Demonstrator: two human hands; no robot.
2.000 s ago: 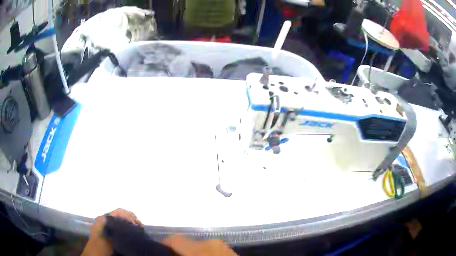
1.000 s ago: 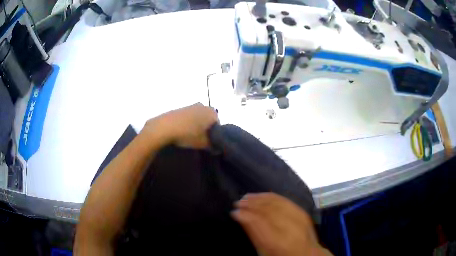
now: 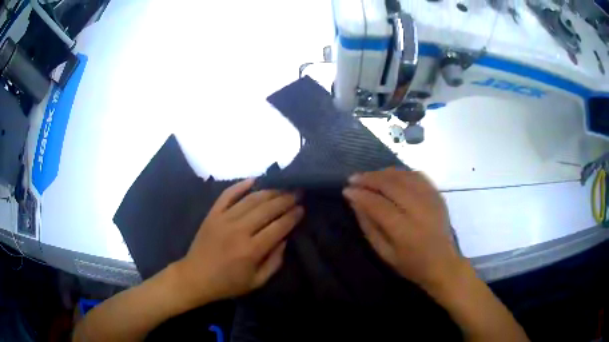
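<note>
A dark cloth garment panel (image 3: 320,143) with a faint rib lies over the front of the white table and hangs over its edge. A curved neck-like cutout opens at its far side, and its upper point lies beside the needle end of the sewing machine (image 3: 427,73). My left hand (image 3: 247,234) holds a folded edge of the panel between thumb and fingers. My right hand (image 3: 400,217) pinches the same fold a little to the right. The needle is not clearly visible.
The white table (image 3: 133,100) has a grey front edge (image 3: 534,257). A blue JACK label strip (image 3: 53,133) is at the left, beside dark equipment. Yellow-handled scissors (image 3: 599,198) lie at the right edge. Bits of blue rim show below the table.
The panel is spread further onto the table, its upper part now by the machine head. My hands have come level along one fold, and the view has moved closer.
</note>
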